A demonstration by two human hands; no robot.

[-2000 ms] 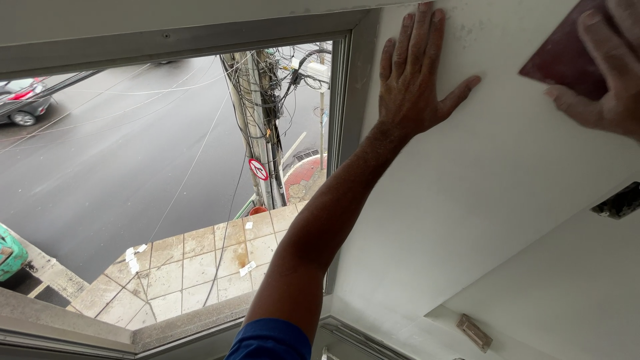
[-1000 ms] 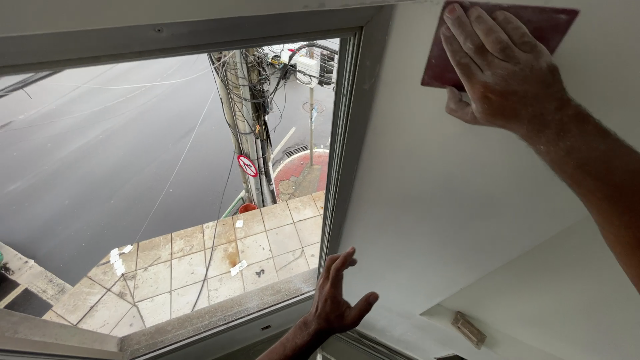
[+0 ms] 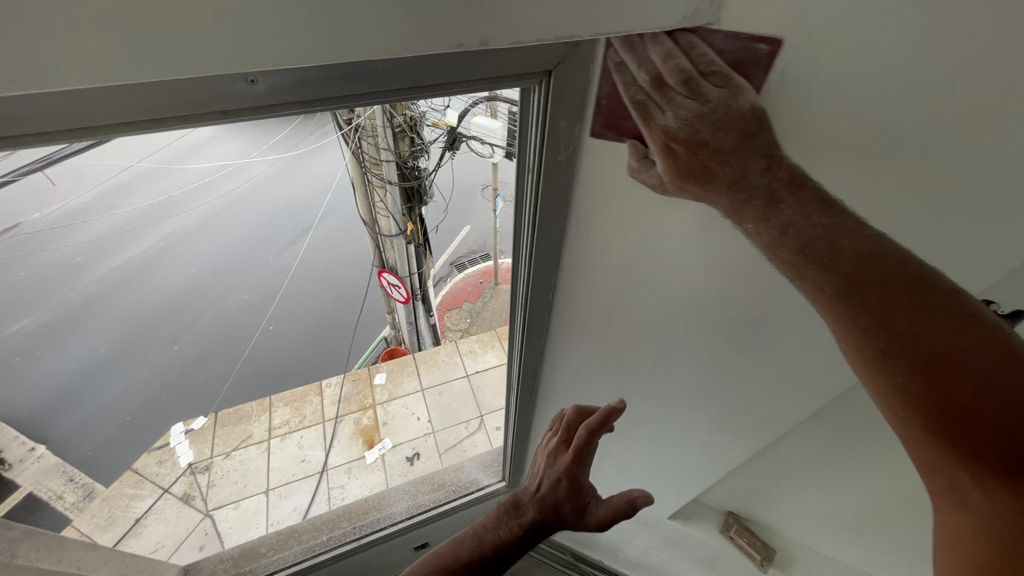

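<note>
A dark red sheet of sandpaper (image 3: 740, 54) lies flat against the white wall (image 3: 680, 320), in the upper corner beside the window frame. My right hand (image 3: 692, 120) presses on it with the fingers laid over the sheet, and its left edge touches or nearly touches the frame. Lower down, my left hand (image 3: 580, 472) is raised near the frame's bottom right corner. Its fingers are spread and slightly bent, and it holds nothing. Whether it touches the wall cannot be told.
The metal window frame (image 3: 552, 208) surrounds a view of a street, a utility pole (image 3: 392, 200) with tangled cables and a tiled ledge (image 3: 296, 440). A small rectangular block (image 3: 748, 542) rests at the lower right. A dark opening with wires (image 3: 1004, 312) is at the right edge.
My right hand has moved left with the red sheet, up to the window frame. My left hand, flat on the upper wall two seconds ago, is now low beside the frame.
</note>
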